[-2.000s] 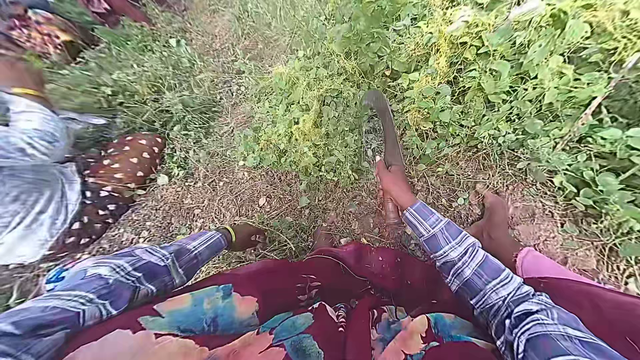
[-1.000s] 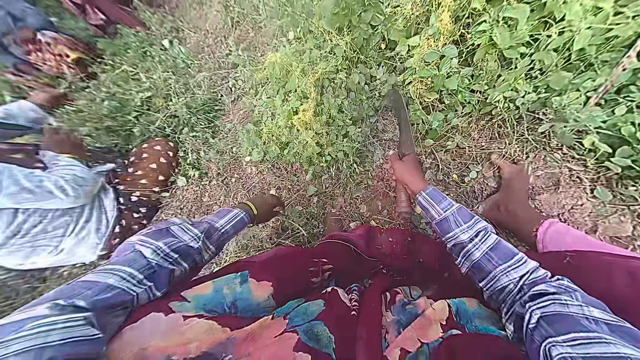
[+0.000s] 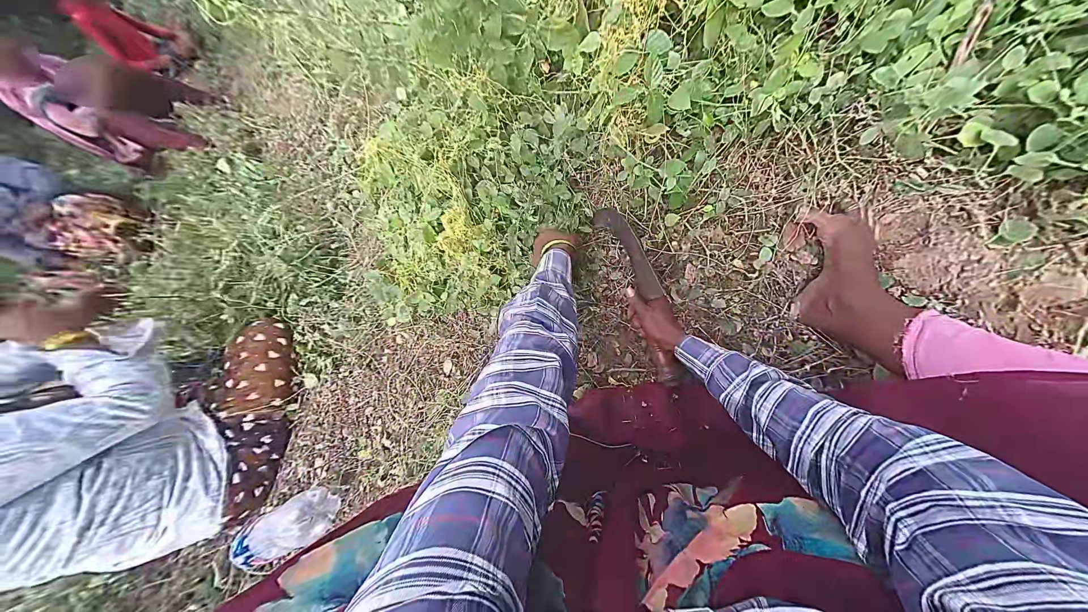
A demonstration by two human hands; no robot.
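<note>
My right hand [image 3: 655, 321] is closed around the handle of a sickle [image 3: 636, 255], whose dark curved blade points up and away, its tip near the base of the leafy plants. Just left of the blade, my left hand [image 3: 557, 244] reaches into the low green plants [image 3: 544, 183]; its fingers are hidden among the leaves, so whether they grip stems cannot be told. A yellow bangle [image 3: 558, 246] circles that wrist.
My bare foot [image 3: 841, 263] rests on the soil at the right. A person in white cloth [image 3: 110, 459] sits close at the left, beside a clear plastic bag [image 3: 289, 525]. More people are at the upper left. Dense leafy plants [image 3: 918, 68] grow ahead and to the right.
My left hand has moved from the ground near my lap forward and right into the plants beside the sickle blade. The right hand keeps hold of the sickle.
</note>
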